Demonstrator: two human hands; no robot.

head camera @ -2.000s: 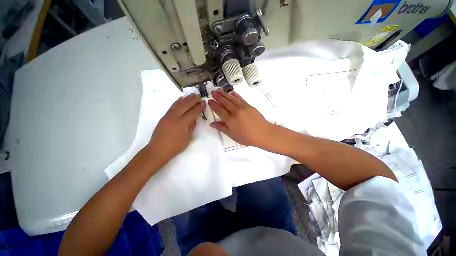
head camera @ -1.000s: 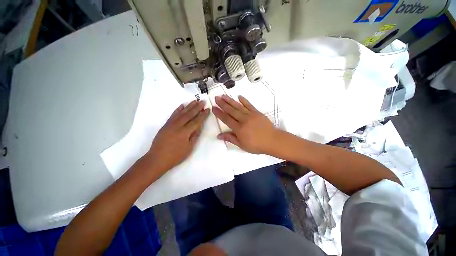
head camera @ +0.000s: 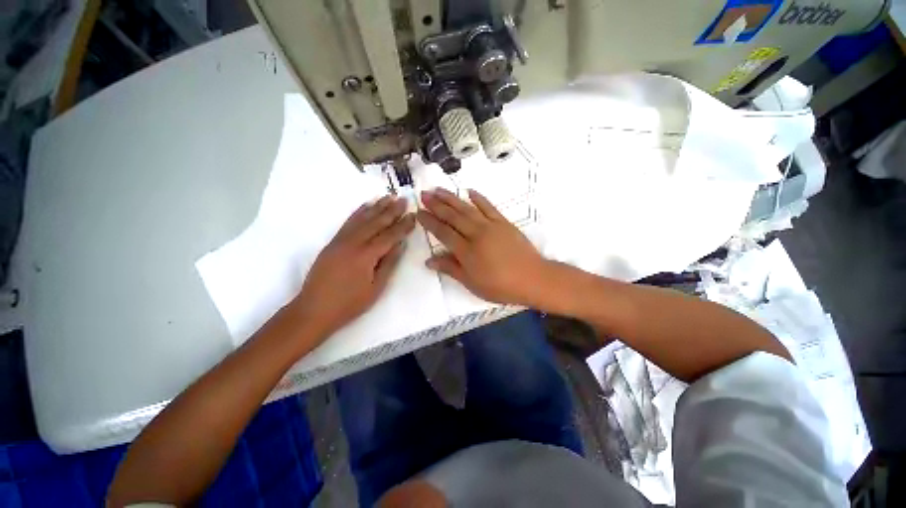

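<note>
White cloth pieces [head camera: 616, 198] with dark marked lines lie flat on the machine table and pass under the head of the cream sewing machine [head camera: 596, 45]. The presser foot [head camera: 401, 175] rests at the cloth, just ahead of the fingertips. My left hand [head camera: 356, 256] lies flat on the cloth, left of a seam line. My right hand [head camera: 482, 248] lies flat on it, right of the line, fingers a little spread. Both hands press the cloth and neither grips it. The ribbed tension knobs [head camera: 460, 132] hide part of the cloth behind them.
The white machine table [head camera: 129, 248] has a ruler edge near my lap. A heap of white cloth pieces [head camera: 795, 327] lies low at the right. Blue material [head camera: 60, 476] is below the table at the lower left. A grey panel [head camera: 777, 193] is at the table's right end.
The cloth has moved forward under the machine head, away from me, and its near edge has left the table front, exposing the ruler edge. My hands remain close to the presser foot.
</note>
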